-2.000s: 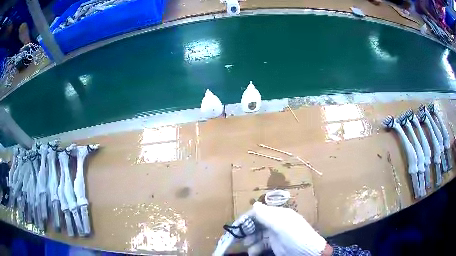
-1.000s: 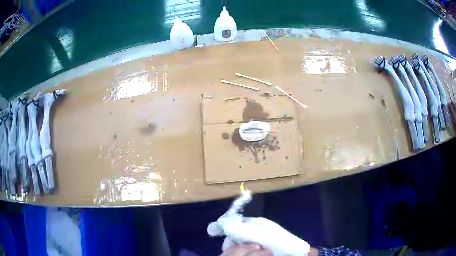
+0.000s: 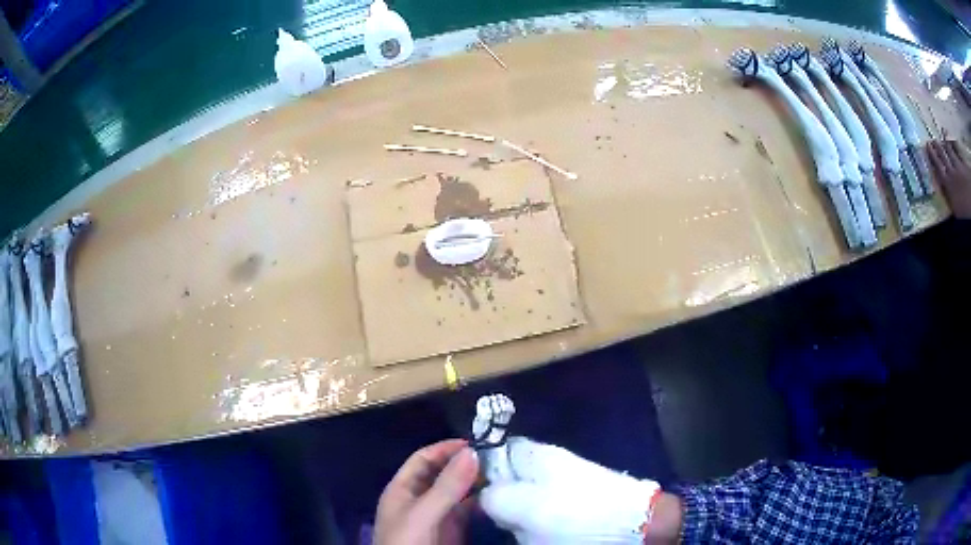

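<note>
A white moulded leg is held over my lap at the bench's front edge. Its toed end points up, and a black strap crosses behind the toes. My right hand, in a white knitted glove, is closed round the leg below the strap. My bare left hand has thumb and fingertip pinched at the strap's left side. The leg's lower part is hidden by the hands. A small white oval dish sits on a stained cardboard mat.
Pale thin sticks lie behind the mat. Two white cone-tipped bottles stand by the green belt. Strapped legs lie in groups at right and left. Another person's hand rests at the far right. A small yellow piece is at the bench edge.
The view has tilted down and turned right. My gloved hand has moved from the bench to over my lap. My bare left hand has come into clear view at the strap.
</note>
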